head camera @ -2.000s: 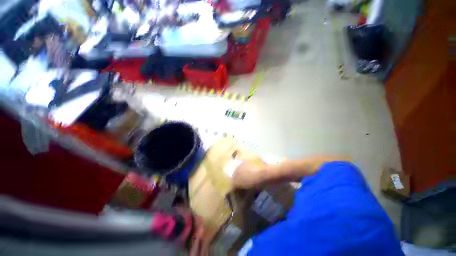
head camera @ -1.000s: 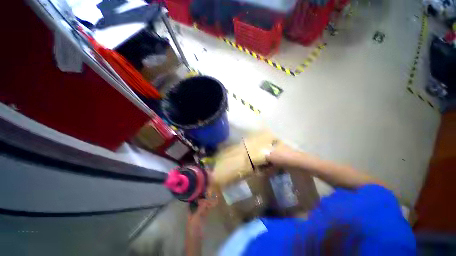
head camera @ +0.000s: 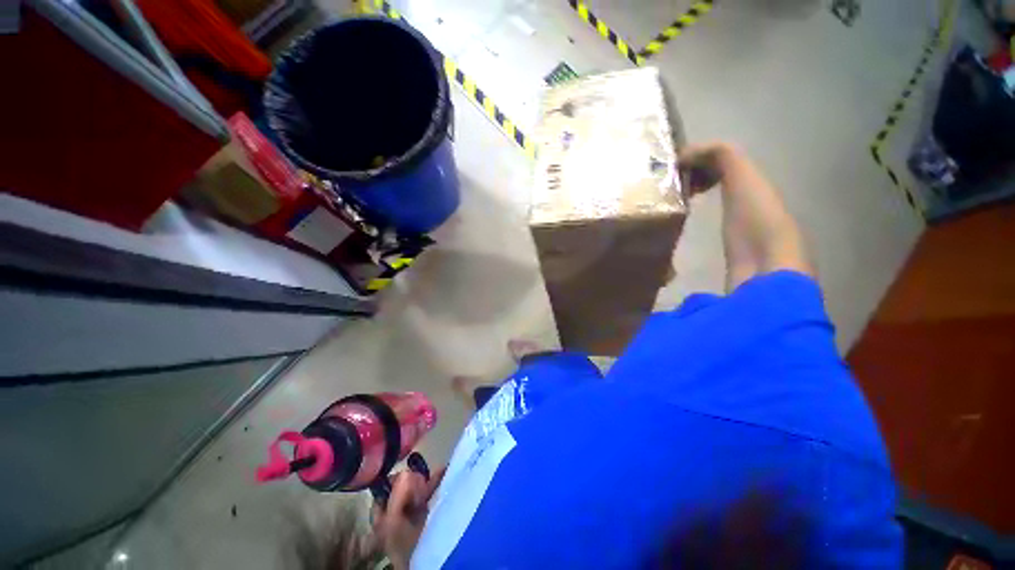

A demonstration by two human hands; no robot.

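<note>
A taped brown cardboard carton (head camera: 607, 156) is held off the floor in front of me. My right hand (head camera: 703, 167) grips its right side near the top edge; part of the fingers is hidden by the carton. A pink-red translucent water bottle (head camera: 384, 432) with a black collar and bright pink spout cap is tilted at lower left. My left hand (head camera: 403, 501) holds it by a dark strap or handle at its lower side, with the hand partly cut off by my clothing.
A blue waste bin (head camera: 423, 189) with a black liner stands at upper left, beside small boxes (head camera: 247, 184). A grey glass partition (head camera: 134, 412) runs along the left. An orange-brown panel (head camera: 946, 379) is at right, with a black bag (head camera: 963, 111) above it. Yellow-black tape marks the floor.
The carton has swung forward and up in view, now held by my right hand alone. My left hand and the bottle have moved down and left, away from the carton. The bin appears larger and nearer.
</note>
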